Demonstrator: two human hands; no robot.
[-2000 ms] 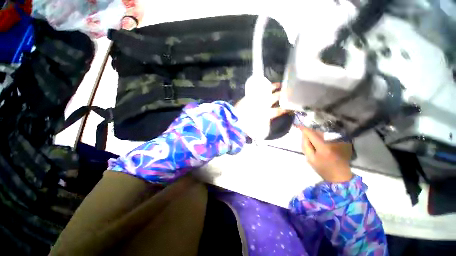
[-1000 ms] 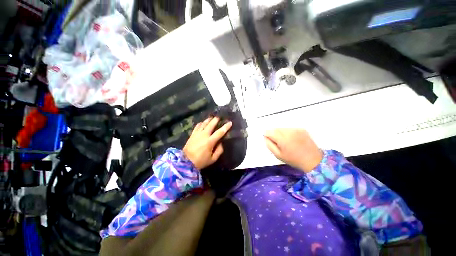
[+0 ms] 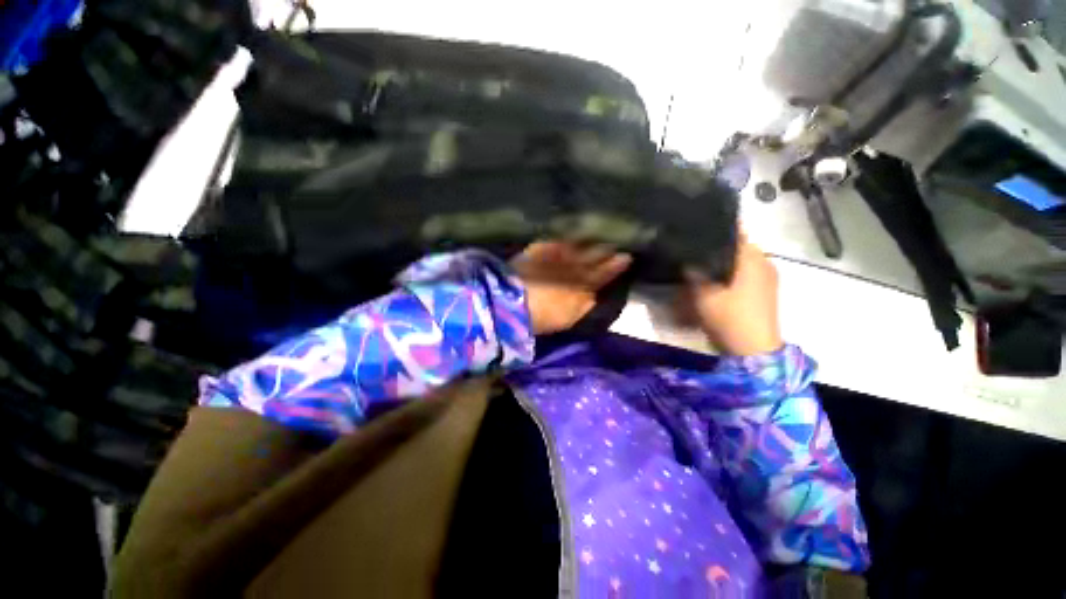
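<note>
The black and camouflage backpack panel (image 3: 433, 152) lies across the white table in front of me, blurred by motion. Its right end is raised and bent near the sewing machine's needle area (image 3: 731, 164). My left hand (image 3: 561, 281) grips the panel's near edge, fingers partly hidden by the fabric. My right hand (image 3: 739, 300) holds the panel's right end, with its fingertips blurred and partly behind the fabric. The presser foot and needle are too unclear to tell.
The sewing machine head (image 3: 842, 59) stands at upper right, with a small lit screen (image 3: 1029, 191). A loose black webbing piece (image 3: 912, 240) and a dark, red-edged rectangle (image 3: 1019, 339) lie at right. Camouflage pieces (image 3: 88, 351) are piled at left.
The panel has turned and its right end has lifted towards the machine. My right hand, empty on the table a second ago, has taken hold of that end. My left hand now grips the near edge.
</note>
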